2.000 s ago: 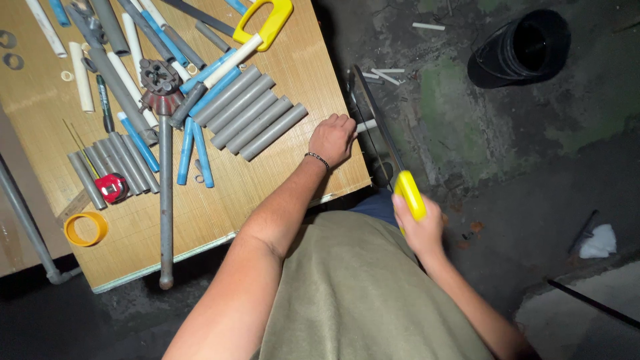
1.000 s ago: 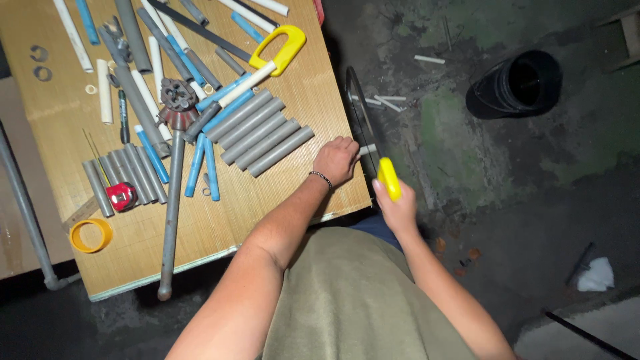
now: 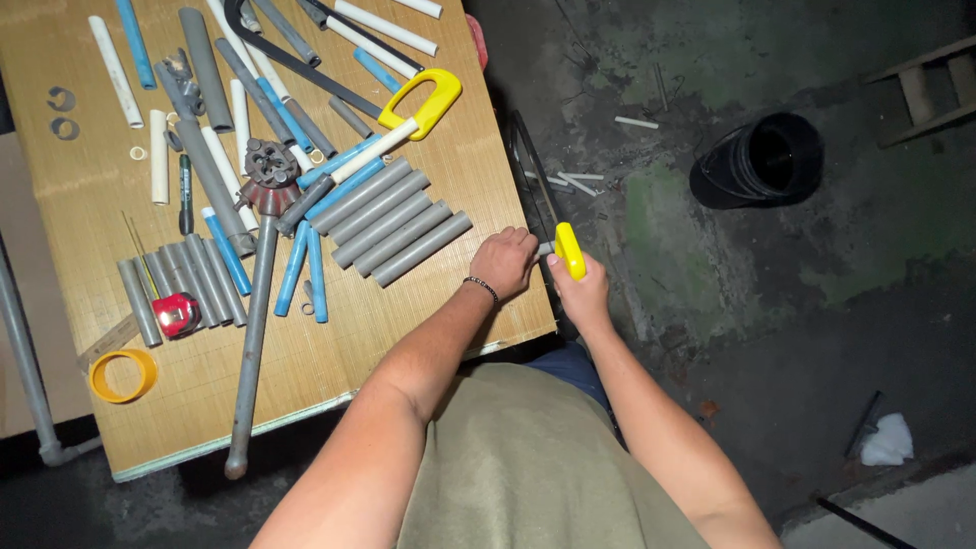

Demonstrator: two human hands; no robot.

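Observation:
My left hand (image 3: pixel 505 263), with a beaded bracelet at the wrist, presses a light-coloured pipe (image 3: pixel 546 248) at the table's right edge; the pipe's short end sticks out past the edge. Just right of it, my right hand (image 3: pixel 583 288) grips the yellow handle of a hacksaw (image 3: pixel 569 252), whose dark frame points away from me beside the table. Whether the blade touches the pipe cannot be told. Several cut grey pipes (image 3: pixel 412 238) lie side by side left of my left hand. A second yellow-handled hacksaw (image 3: pixel 438 99) rests among white, blue and grey pipes farther back.
On the wooden table (image 3: pixel 366 335) lie a long-handled pipe threader (image 3: pixel 259 305), a red tape measure (image 3: pixel 177 314), a marker (image 3: pixel 185 194) and a roll of yellow tape (image 3: pixel 122 376). A black bucket (image 3: pixel 717 171) and white pipe offcuts (image 3: pixel 581 183) are on the floor.
My right hand and the hacksaw have moved forward, away from my body, along the table's edge. My left hand stays at the pipe.

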